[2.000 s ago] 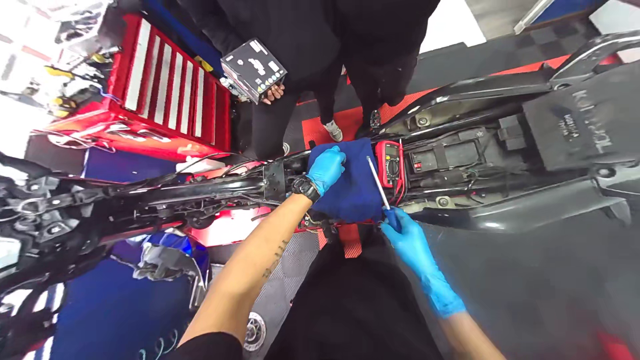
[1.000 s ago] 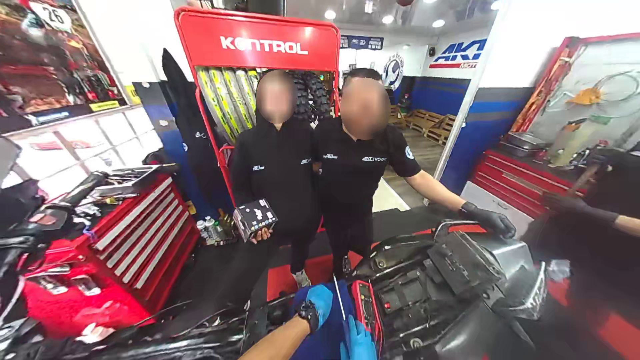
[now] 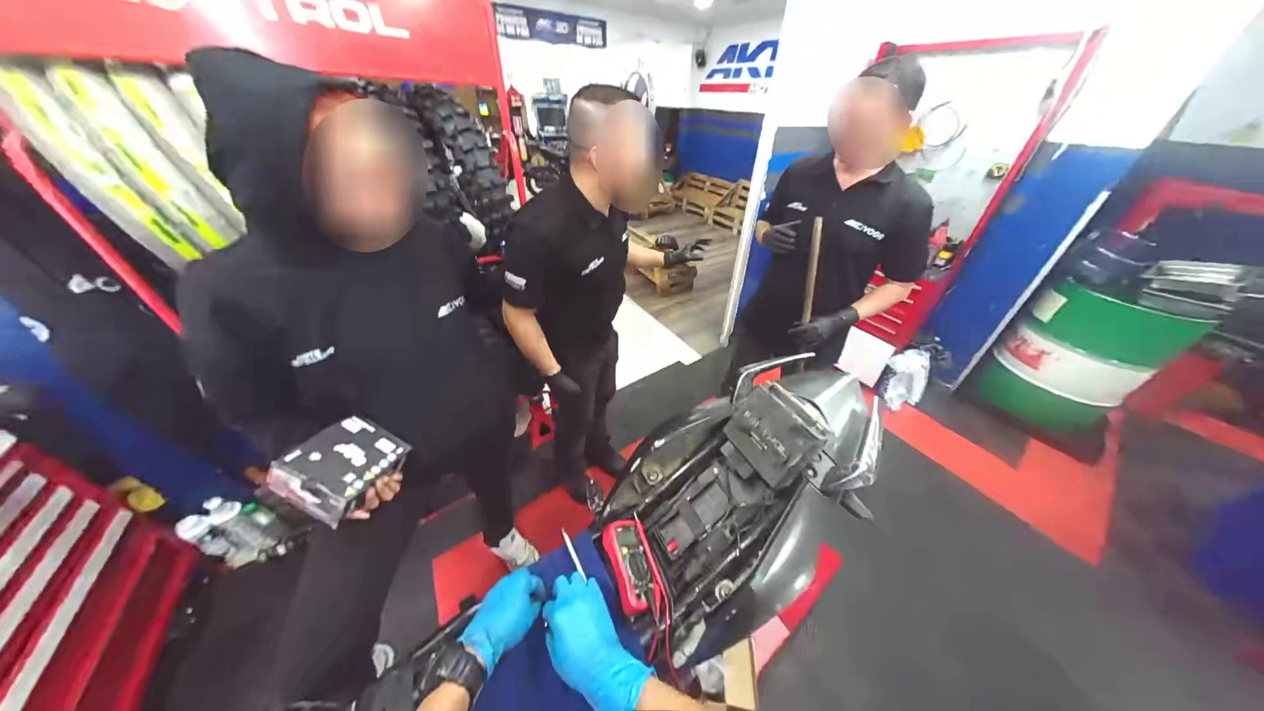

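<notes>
My right hand [image 3: 591, 632], in a blue glove, grips a thin white stick-like item [image 3: 573, 553] that points up and away. Close at its left is my left hand [image 3: 506, 614], gloved in blue with a black watch at the wrist; its fingers are curled, and whether they hold anything is hidden. Both hands are over a dark blue cloth [image 3: 523, 671] draped on the motorcycle. A red multimeter [image 3: 632, 568] lies beside the cloth, near the open frame of the motorcycle [image 3: 711, 504].
A person at the left holds a black box [image 3: 341, 466]. Two more people in black gloves stand beyond the motorcycle, one with a wooden stick [image 3: 812, 272]. A red tool cabinet [image 3: 79, 583] is at the lower left, a green and white drum [image 3: 1076, 346] at the right.
The view has swung up and to the right. My right hand has come closer to my left hand. One co-worker now stands turned to the side, one arm held out.
</notes>
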